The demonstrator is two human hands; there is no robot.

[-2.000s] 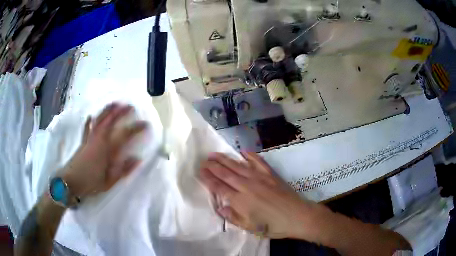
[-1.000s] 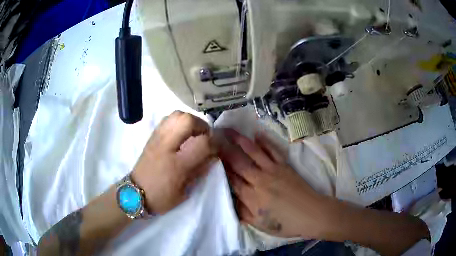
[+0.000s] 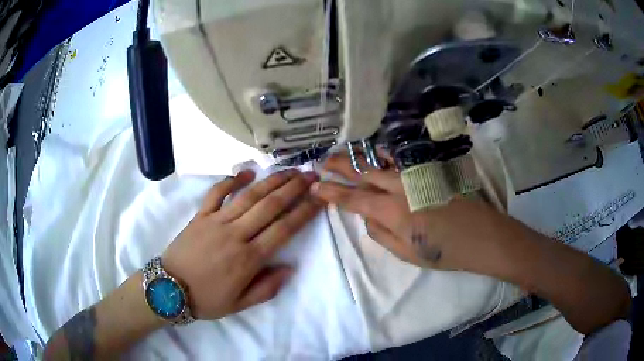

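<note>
White and cream cloth (image 3: 99,204) spreads under the sewing machine head (image 3: 233,63), with a straight seam line running down from the needle area between my hands. My left hand (image 3: 243,247) lies flat on the white part, fingers spread, fingertips just below the presser area. My right hand (image 3: 402,218) lies flat on the cream part, fingertips beside the left ones and partly behind the tension knobs (image 3: 427,185). The needle tip and presser foot are too hidden by the head and fingers to make out.
A black rod (image 3: 150,109) hangs left of the head. Thin metal wire loops (image 3: 364,156) sit just above my right fingers. A printed ruler (image 3: 597,217) marks the table edge at right. White cloth (image 3: 544,338) hangs at lower right.
The cloth and both hands have come under the needle area from the lower left. My left hand was bunched at the cloth a second ago and now lies flat. The view has moved closer to the machine.
</note>
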